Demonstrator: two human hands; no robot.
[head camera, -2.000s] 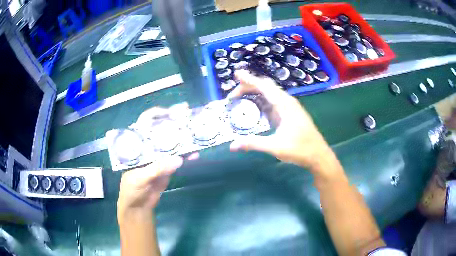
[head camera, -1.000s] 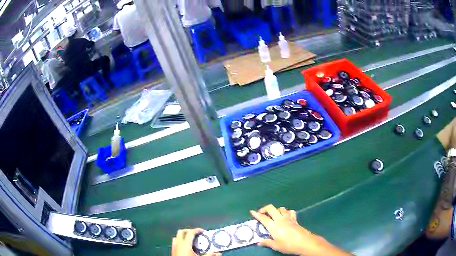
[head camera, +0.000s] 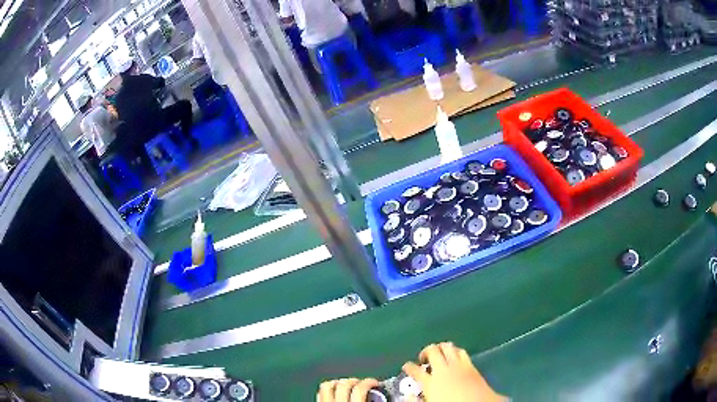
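Note:
My left hand (head camera: 346, 390) and my right hand (head camera: 452, 377) are at the bottom edge, partly cut off. Both hold a fixture plate with round discs (head camera: 409, 385); the hands and the picture edge hide most of it. My right fingers lie over its right part. A second fixture plate with a row of discs (head camera: 211, 388) rests on the white slide (head camera: 118, 377) of the machine at lower left.
Blue parts bin (head camera: 472, 272) and red parts bin (head camera: 601, 196), both with discs, stand ahead. Metal post (head camera: 314, 196) beside the blue bin. Small blue box with bottle (head camera: 194, 271) at left. Loose discs (head camera: 630, 259) at right. Enclosed machine (head camera: 71, 251) at left. Seated people (head camera: 145, 98) beyond.
The held plate came down from raised in front of me to the bottom edge, and now shows less. The view has tilted up; the bins sit further right. Both hands still hold the plate.

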